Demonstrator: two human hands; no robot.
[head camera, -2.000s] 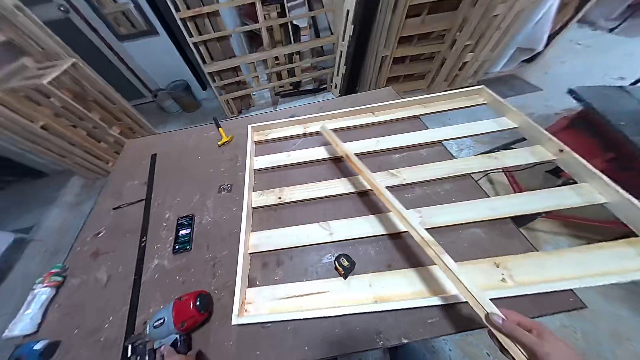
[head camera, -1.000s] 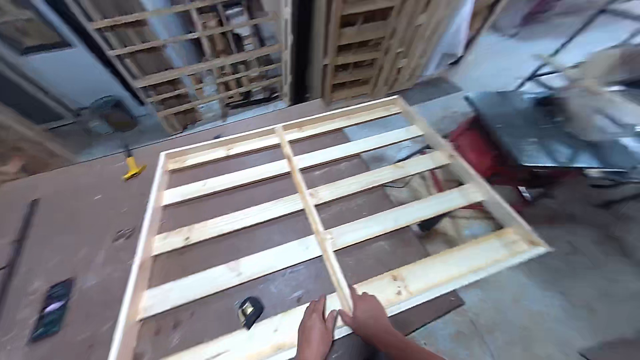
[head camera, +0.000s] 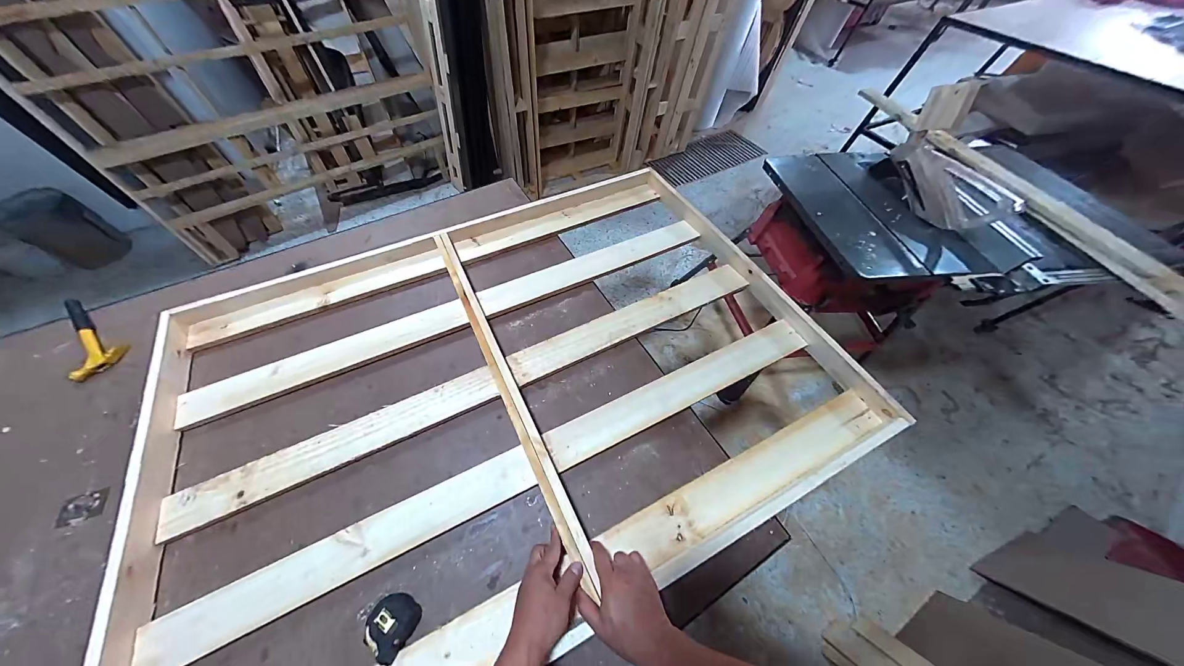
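A slatted wooden frame (head camera: 370, 342) lies on the brown worktable, its right part reaching past the table's edge. A narrow wooden strip (head camera: 511, 393) stands on edge across the slats, from the far rail to the near rail. My left hand (head camera: 544, 592) and my right hand (head camera: 627, 592) grip its near end from either side, close together over the near rail. A black and yellow tape measure (head camera: 392, 625) lies inside the frame, left of my left hand. A yellow hammer with a black handle (head camera: 92, 344) rests on the table, left of the frame.
A table saw (head camera: 860, 213) with long boards on it stands at the right. Slatted wooden panels (head camera: 277, 111) lean beyond the table. Sheets of board (head camera: 1082, 573) lie at the lower right, and a dark bucket (head camera: 65, 227) stands at far left.
Two seconds ago the strip lay more slantwise and only my right hand held it, with my left at a red and grey power tool. Now both hands hold the strip. The view has shifted right.
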